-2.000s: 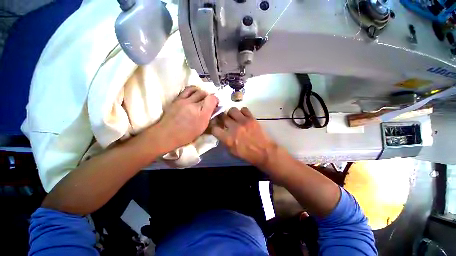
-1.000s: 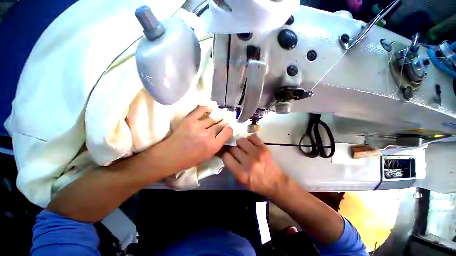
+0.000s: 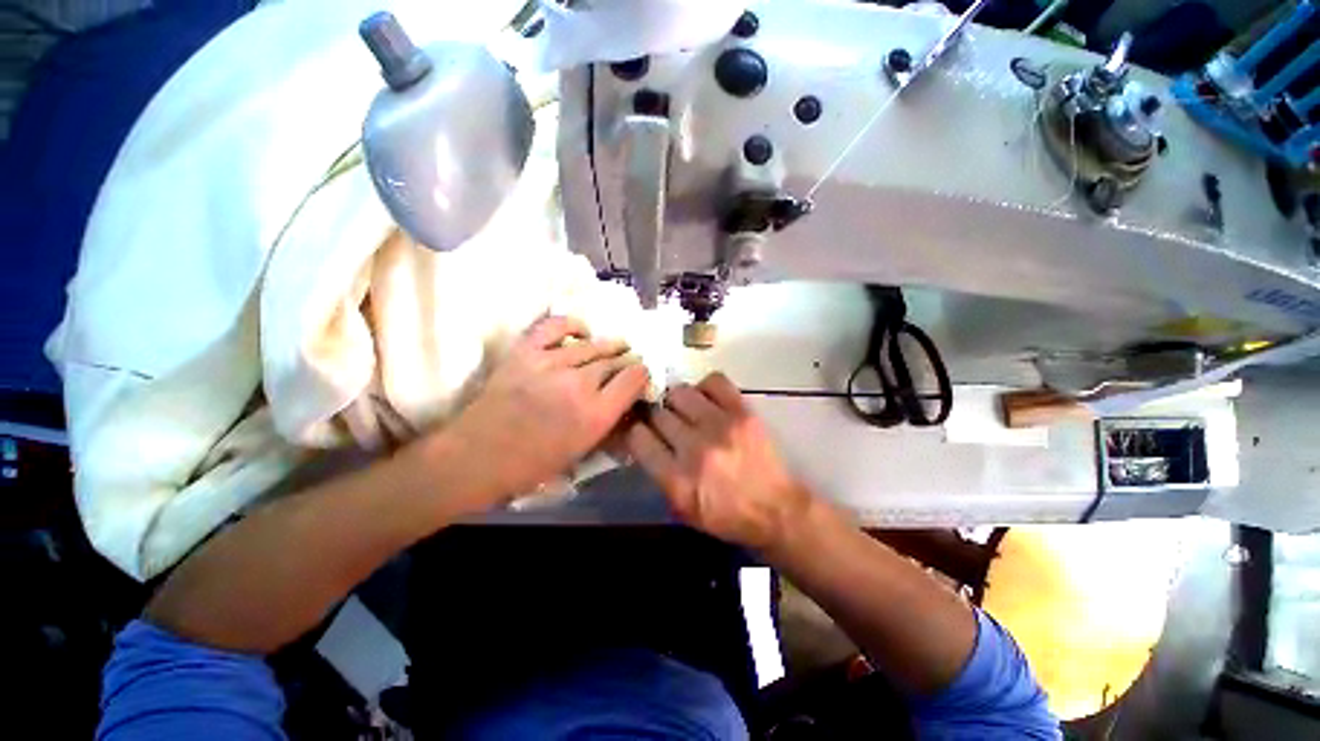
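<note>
Cream fabric (image 3: 188, 275) lies in a big bunched pile left of the needle area and spills over the table's front edge. My left hand (image 3: 557, 391) grips the fabric's edge just in front of the machine head, fingertips at the cloth. My right hand (image 3: 717, 463) is close beside it on the right, fingers bent and pinching the same edge. The fingertips of both hands nearly meet. The presser foot area (image 3: 701, 297) is just behind my hands, with a brassy tip beside it. Glare washes out the cloth there, and the tape cannot be made out.
The grey lamp (image 3: 449, 145) hangs over the fabric. The sewing machine arm (image 3: 927, 188) spans the back right. Black scissors (image 3: 899, 369) lie under it, with a wooden-handled tool (image 3: 1035, 408) and a small parts tray (image 3: 1154, 455) further right. A yellow-topped stool (image 3: 1079, 615) stands below.
The view has shifted, so the machine sits a little further left and higher. My hands remain together at the fabric edge, with fingers slightly changed. The white strip seen between them earlier is now hard to see.
</note>
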